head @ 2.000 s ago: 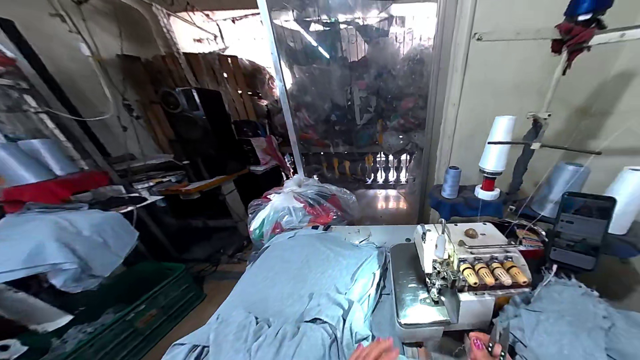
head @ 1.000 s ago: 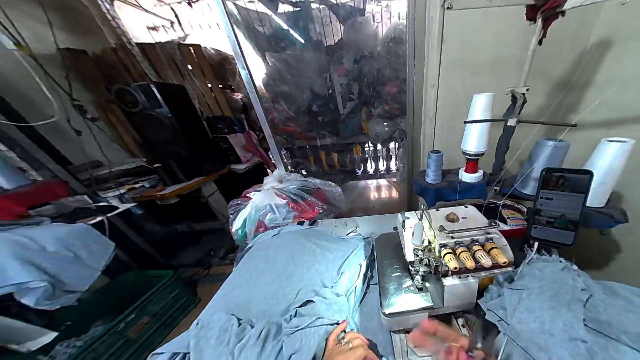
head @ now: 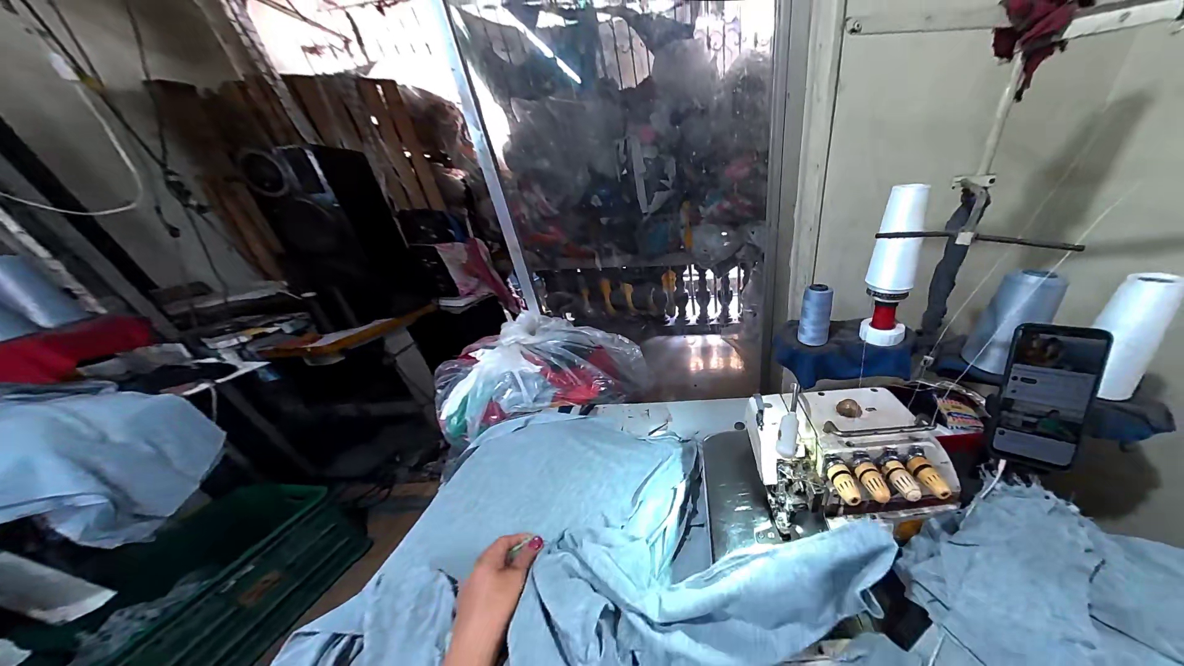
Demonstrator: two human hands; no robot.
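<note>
Light blue fabric [head: 573, 481] lies over the table in front of me, and one gathered fold [head: 768, 592] stretches right, across the front of a serger sewing machine [head: 851, 444]. My left hand [head: 495, 592] is at the bottom centre, thumb and fingertip pinching the edge of this fabric; the nails are painted. My right hand does not show; the raised fold may hide it. The machine's needle area [head: 791, 495] stands just behind the fold. More blue fabric with frayed edges [head: 1045, 573] is heaped right of the machine.
Thread cones [head: 897, 240] stand behind the machine, beside an upright phone [head: 1050, 393]. A tied clear plastic bag [head: 536, 370] of cloth sits beyond the table. At left are a green plastic crate [head: 268, 573] and draped blue cloth [head: 102, 453]. A glass panel [head: 638, 166] rises behind.
A fold of blue fabric now lies across the front of the machine, where it was not before. My left hand has moved left over the fabric. My right hand has gone out of sight.
</note>
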